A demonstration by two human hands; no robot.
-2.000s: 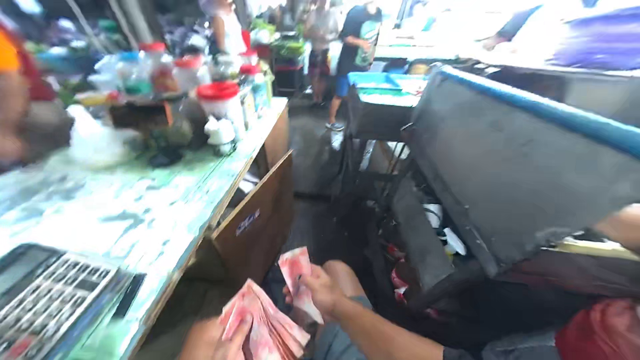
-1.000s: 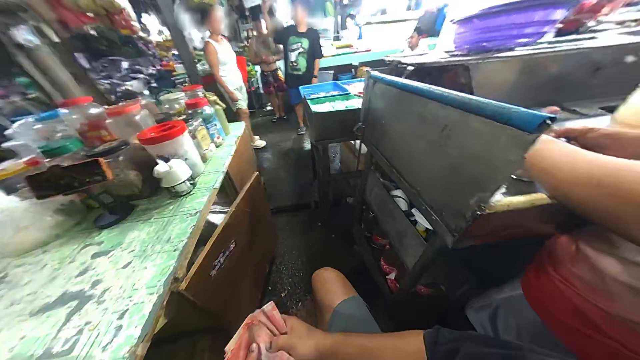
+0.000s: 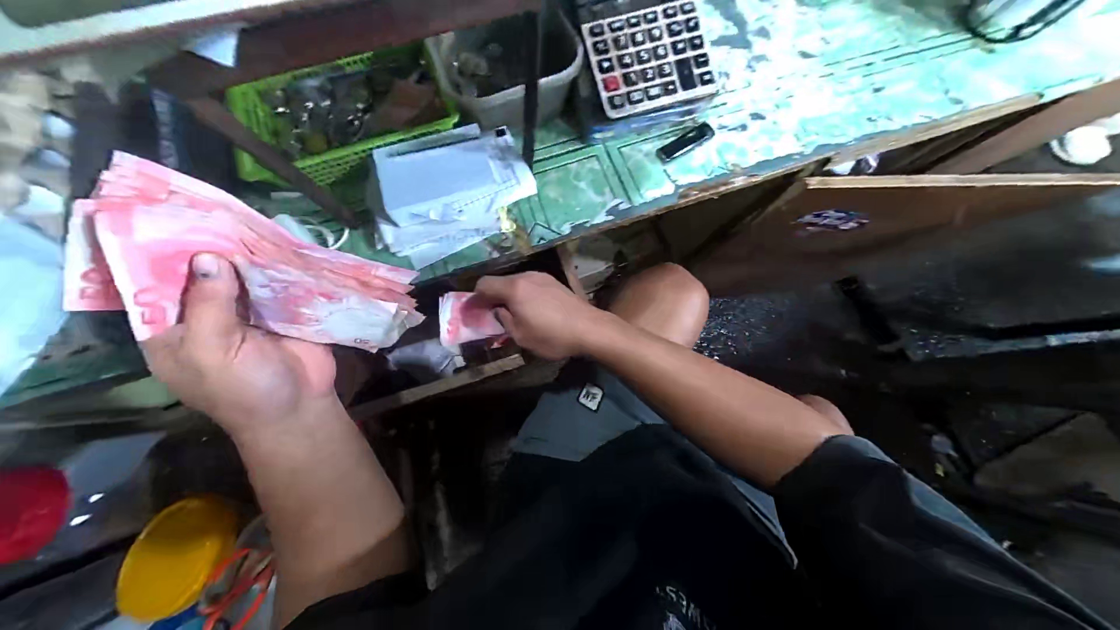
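My left hand (image 3: pixel 236 359) grips a thick fanned bundle of red banknotes (image 3: pixel 236 254), the thumb pressed across its face. To the right and slightly lower, my right hand (image 3: pixel 542 315) pinches a smaller red banknote or folded notes (image 3: pixel 468 319) over an open wooden drawer (image 3: pixel 472 381) below the tabletop. Crumpled pale paper (image 3: pixel 424 359) lies in the drawer beneath the notes. Above both hands, a stack of white papers (image 3: pixel 451 192) sits on the green tabletop, and a calculator (image 3: pixel 647 57) lies farther right.
A green plastic basket (image 3: pixel 341 114) of coins and a grey plastic tub (image 3: pixel 512 87) stand behind the papers. A small black object (image 3: pixel 685 142) lies near the table edge (image 3: pixel 744 179). A brown board (image 3: pixel 919 219) extends at right. A yellow round lid or container (image 3: pixel 175 560) is at lower left.
The view has swung down and left to the desk and drawer. My right hand now holds notes over the drawer. The bundle in my left hand is in full view.
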